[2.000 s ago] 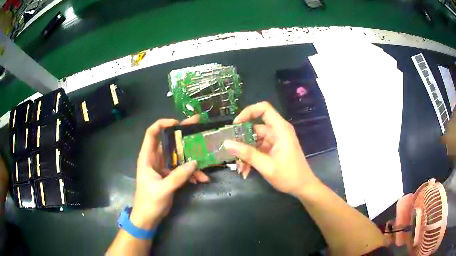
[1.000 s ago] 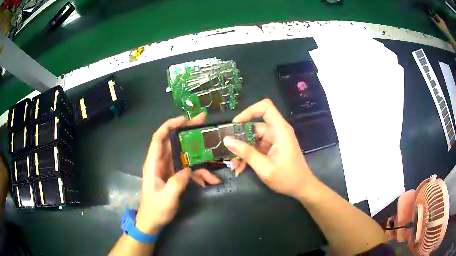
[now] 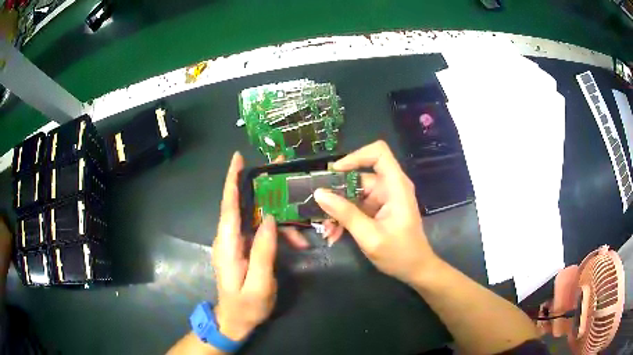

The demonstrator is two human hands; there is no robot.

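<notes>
A black phone housing [image 3: 248, 182] is held up above the bench mat, with a green main board [image 3: 276, 197] lying inside it. An orange tab [image 3: 259, 214] shows at the board's lower left corner. My right hand [image 3: 371, 208] grips the housing's right end, thumb on the board. My left hand [image 3: 244, 253] is at the left end, its thumb at the lower left corner and its fingers along and behind the left edge. A small white piece [image 3: 319, 227] shows at the housing's lower edge. A loose pile of main boards [image 3: 295, 118] lies just beyond.
Stacked black housings [image 3: 68, 208] stand at left, with more black housings [image 3: 141, 139] beside them. Dark panels [image 3: 430, 149], white paper sheets [image 3: 510, 159], a label strip [image 3: 607, 135] and a pink fan [image 3: 598, 301] are at right. A green belt [image 3: 305, 21] runs beyond the white rail [image 3: 277, 61].
The board has come to lie flatter in the housing. My left hand has shifted, its fingers now straighter at the left end. The dark item on the belt at upper left has moved right.
</notes>
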